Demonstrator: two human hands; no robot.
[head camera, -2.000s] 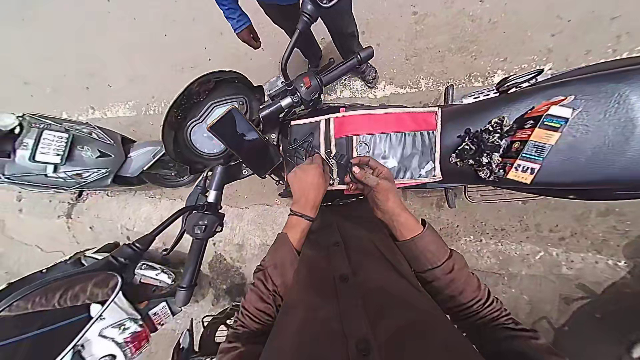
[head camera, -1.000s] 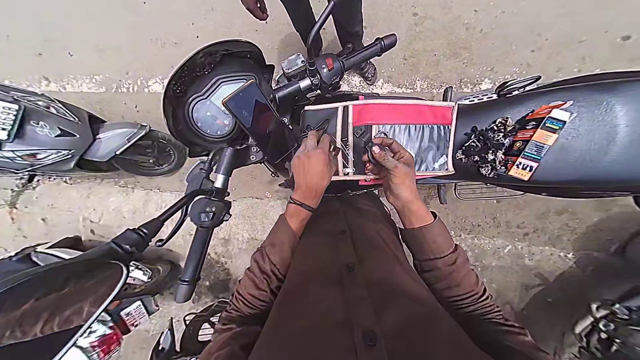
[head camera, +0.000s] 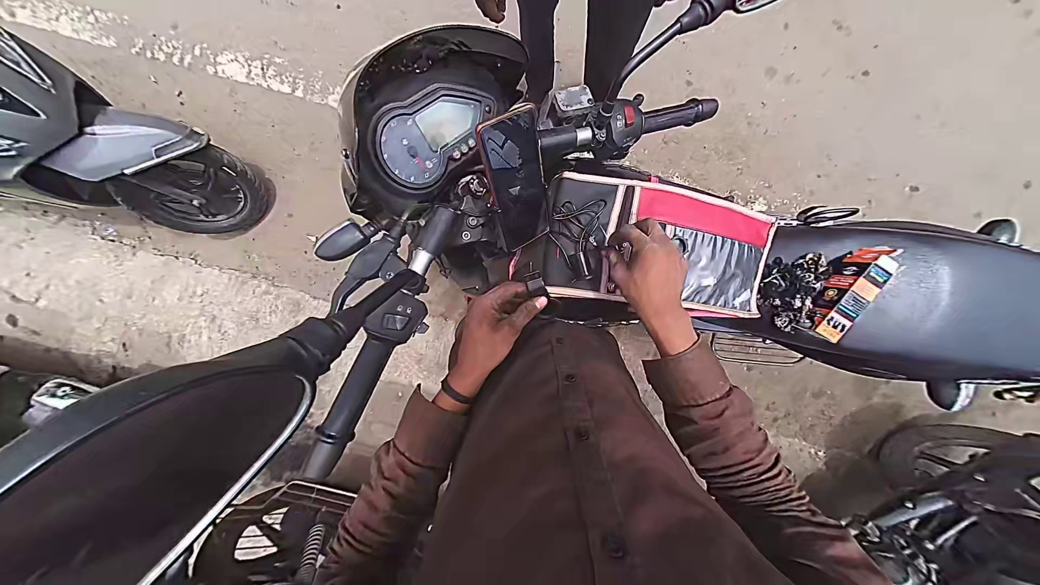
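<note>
My left hand (head camera: 497, 325) pinches a small black part with thin pins, perhaps a connector, at the near edge of a red and black tank cover (head camera: 705, 213). To its right, my right hand (head camera: 650, 268) is over the cover's middle strip; its fingertips are closed around something small and dark that I cannot make out. Between the hands, a thin black cable (head camera: 578, 218) lies in loops on the black part of the cover, with a small black piece at its lower end. A smartphone (head camera: 513, 179) is propped beside the motorcycle's instrument cluster (head camera: 431, 136), its screen dark.
On the motorcycle seat (head camera: 959, 301) lie a dark crumpled bundle (head camera: 796, 292) and printed cartons (head camera: 857, 294). A mirror (head camera: 162, 479) fills the lower left. Another two-wheeler's front wheel (head camera: 195, 191) is at the left. A person's legs (head camera: 585, 41) are beyond the handlebar.
My left hand has moved off the black part of the cover to its near edge, baring the looped cable. My right hand has turned palm down over the strip. The view has shifted.
</note>
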